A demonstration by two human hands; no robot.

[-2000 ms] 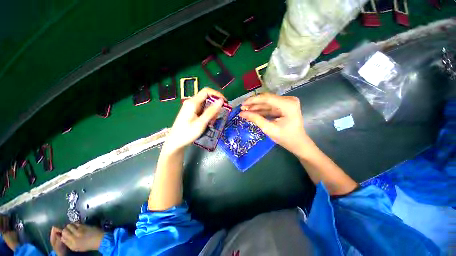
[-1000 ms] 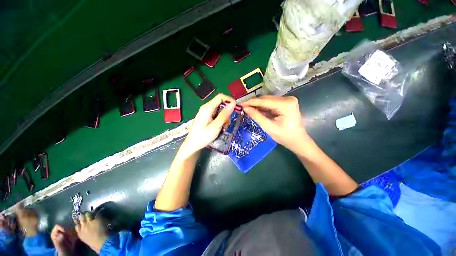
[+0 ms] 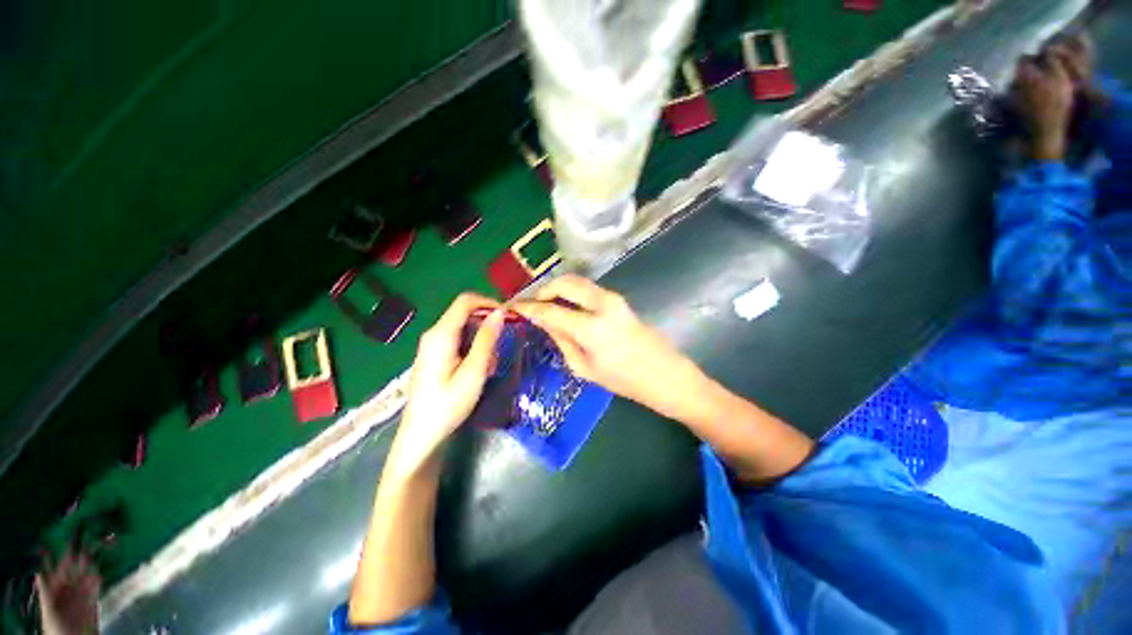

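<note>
My left hand [image 3: 444, 372] holds a dark phone housing with a red end [image 3: 499, 354] by its side, tilted over the left part of the blue parts tray [image 3: 574, 434]. My right hand [image 3: 608, 341] has thumb and fingers together at the red upper end of the housing. No small part shows between these fingertips. Silver metal parts [image 3: 546, 395] lie in the tray under my hands. The housing's inner side is dark and blurred, and its far edge is partly hidden by my fingers.
The green belt [image 3: 236, 465] carries several housings, one with a cream frame [image 3: 310, 375]. A wrapped post [image 3: 598, 137] rises beyond my hands. A clear bag [image 3: 819, 199] and small pale slip [image 3: 756, 299] lie right. Another worker's hands [image 3: 1053, 93] are far right.
The view has turned, shifting the post, bag and slip leftward. My right fingers have come from over the tray to the housing's red end. The belt's housings have moved left.
</note>
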